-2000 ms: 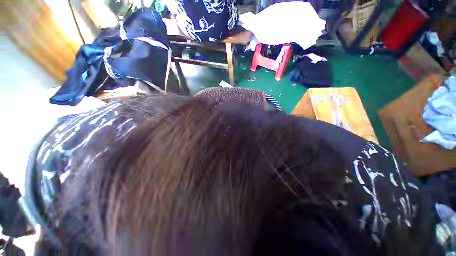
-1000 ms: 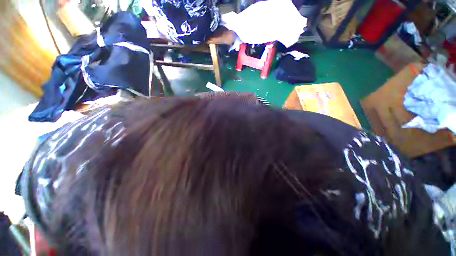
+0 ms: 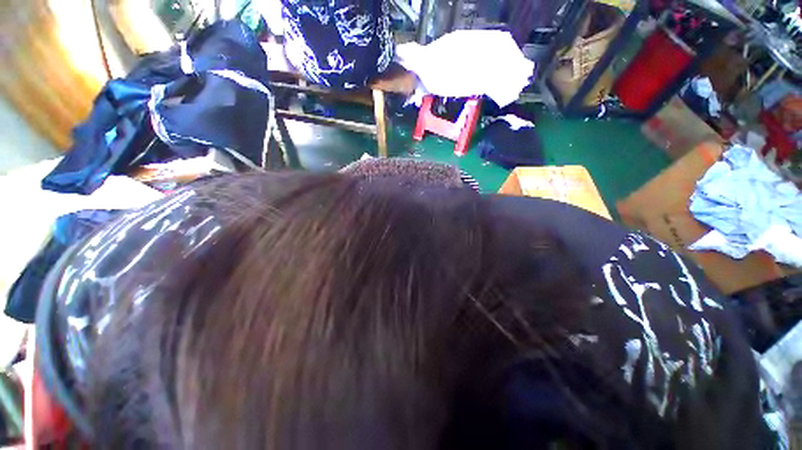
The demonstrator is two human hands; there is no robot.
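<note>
Neither my left hand nor my right hand is in view. My hair and my black top with white squiggles fill the middle and bottom. A heap of dark garment pieces (image 3: pixel 211 110) with white trim lines lies at the upper left. A smaller piece of dark cloth (image 3: pixel 53 255) lies at the left edge, partly hidden by my shoulder. A brown padded seat (image 3: pixel 409 170) shows just past my hair, mostly hidden.
A person in a printed black top (image 3: pixel 339 44) sits on a wooden bench (image 3: pixel 380 123). White cloth (image 3: pixel 475 66) lies above a red stool (image 3: pixel 448 123). A yellow-tan block (image 3: pixel 558 185), a carton (image 3: pixel 655 206) with light blue cloth (image 3: pixel 747 198), and a red container (image 3: pixel 653 72) stand right.
The view has shifted slightly. The dark cloth at the left edge now shows beside my shoulder. The padded seat shows more than one second ago, the yellow-tan block less.
</note>
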